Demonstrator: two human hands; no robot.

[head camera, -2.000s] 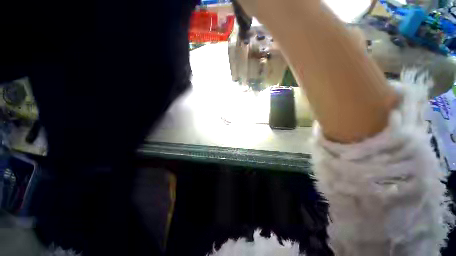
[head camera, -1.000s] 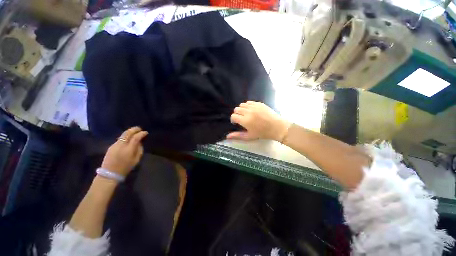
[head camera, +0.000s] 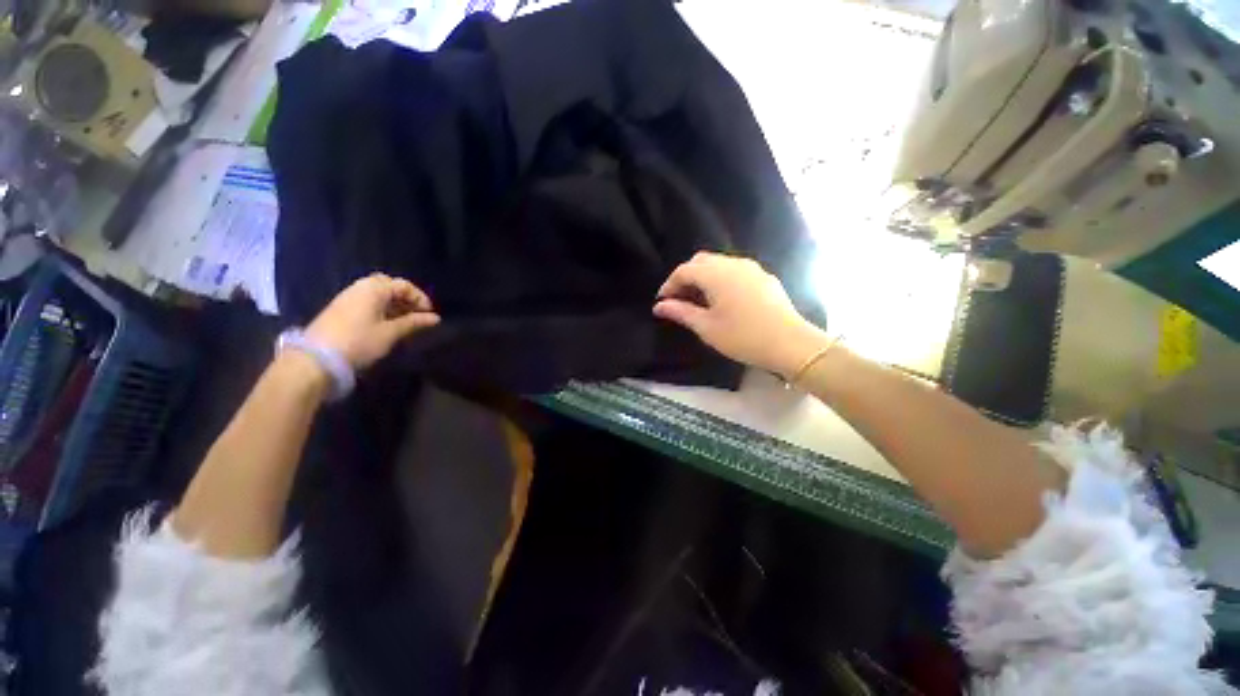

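A dark garment [head camera: 544,177] lies spread and rumpled on the white table, its near edge a folded band [head camera: 544,351] along the table's front edge. My left hand [head camera: 374,320] pinches the band near its left part, thumb and fingers together. My right hand [head camera: 728,310] pinches the band near its right part. The cloth between the hands is fairly straight. Part of the cloth hangs below the table edge at the left.
The sewing machine head [head camera: 1074,123] stands at the upper right. A black smartphone [head camera: 1006,333] lies below it. Thread snips [head camera: 1172,500] lie at the right. A slatted blue-grey crate [head camera: 116,388] is at the left. Packaging sheets [head camera: 231,224] and a beige machine part [head camera: 84,93] are at upper left.
Two seconds ago the garment was held up, covering the left of the view. It then lay on the table. Since one second ago, both hands have come onto its near band, and the view has shifted.
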